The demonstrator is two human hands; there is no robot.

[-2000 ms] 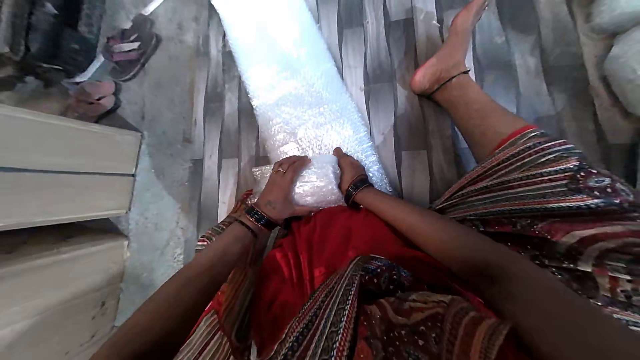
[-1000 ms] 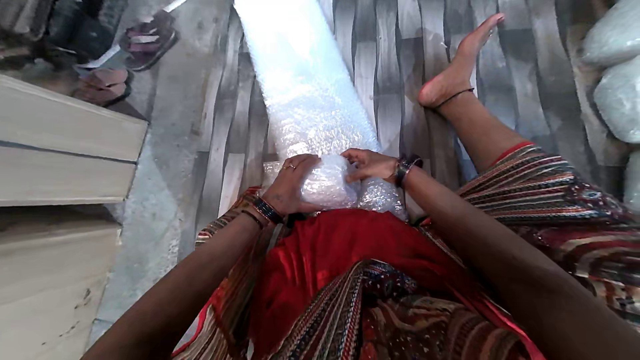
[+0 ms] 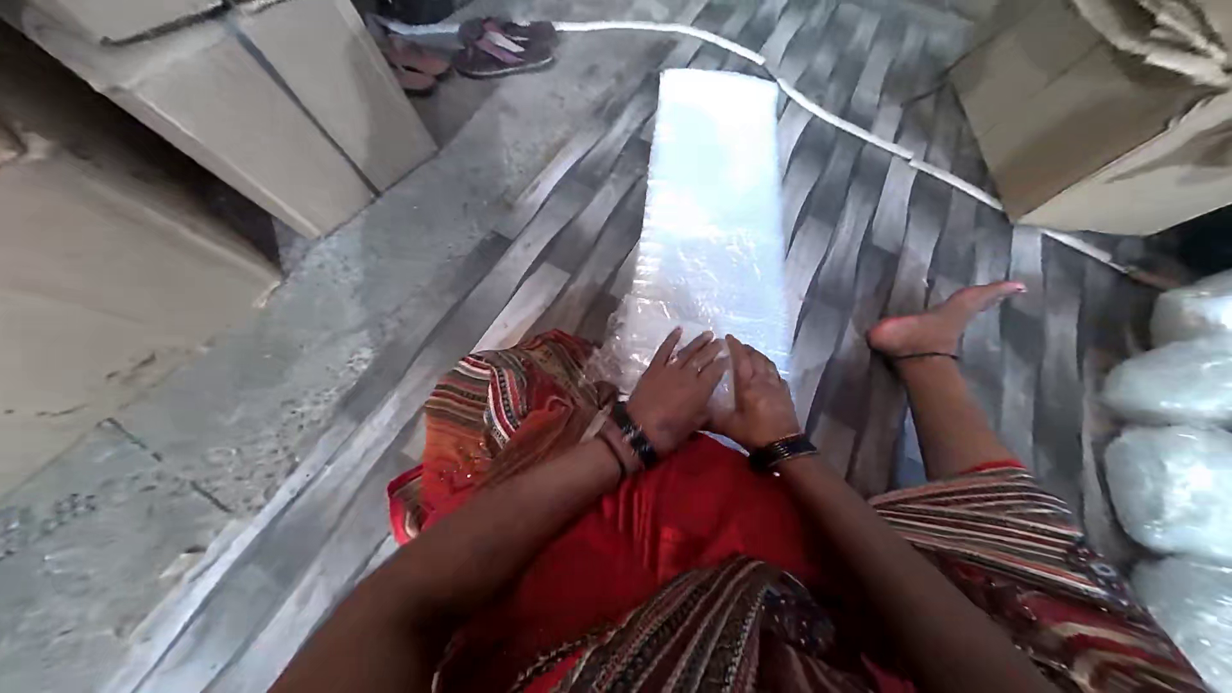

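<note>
A long strip of bubble wrap (image 3: 717,212) lies on the wood-patterned floor and runs away from my lap. At its near end is a bundle covered in bubble wrap, mostly hidden under my hands. My left hand (image 3: 679,385) rests on the bundle with its fingers spread a little. Close beside it, my right hand (image 3: 760,395) is curved around the right side of the bundle. Loose, crinkled wrap (image 3: 630,342) sticks out to the left of my left hand. What is inside the bundle cannot be seen.
Cardboard boxes (image 3: 260,115) stand at the left, and another cardboard box (image 3: 1088,106) is at the upper right. Several wrapped bundles (image 3: 1174,491) are stacked at the right edge. Sandals (image 3: 505,46) lie near a white cord (image 3: 847,125) crossing the floor. My bare foot (image 3: 938,322) is right of the strip.
The view has shifted, bringing the box at the upper right into sight. My hands, earlier apart at the bundle's two sides, are now close together over it.
</note>
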